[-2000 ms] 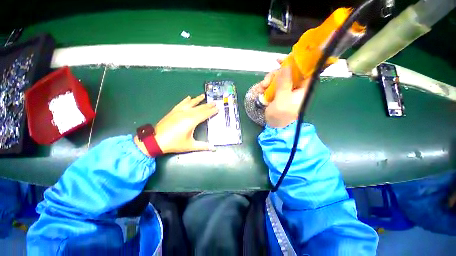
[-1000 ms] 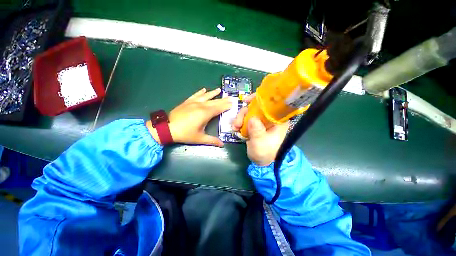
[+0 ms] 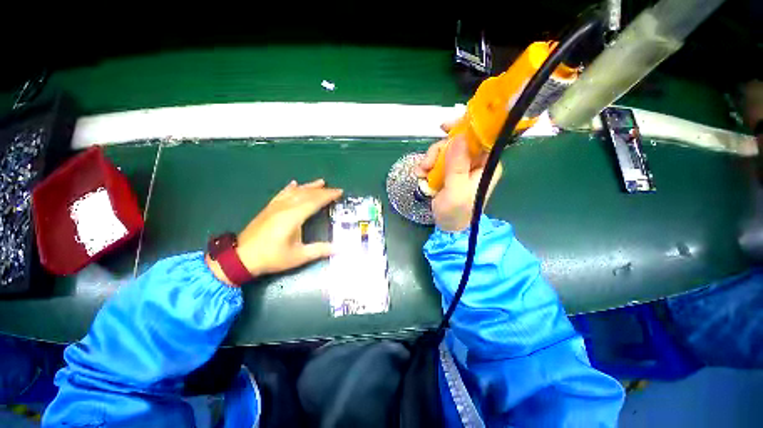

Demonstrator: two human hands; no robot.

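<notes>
The phone assembly (image 3: pixel 360 259) lies flat on the dark green bench in front of me, its board end away from me and its lower part bright with glare. My left hand (image 3: pixel 284 226) rests flat at its left edge, fingers spread, holding nothing. My right hand (image 3: pixel 458 180) is shut on the yellow-orange electric screwdriver (image 3: pixel 498 100), tilted with its lower end over the grey speckled screw dish (image 3: pixel 407 191). The driver tip is at the dish; whether it touches a screw cannot be seen.
A red bin (image 3: pixel 58 219) with small white parts stands at the left, beside a black tray (image 3: pixel 50 134) of small metal parts. Another phone assembly (image 3: pixel 629 155) lies at the right near a taped pole (image 3: pixel 623 71). A black cord hangs over my right wrist. A white strip (image 3: pixel 251 122) borders the green conveyor.
The driver moved from the phone back to the screw dish. The phone now lies nearer to me in relation to the white strip. My left hand stays beside it; the camera view has shifted.
</notes>
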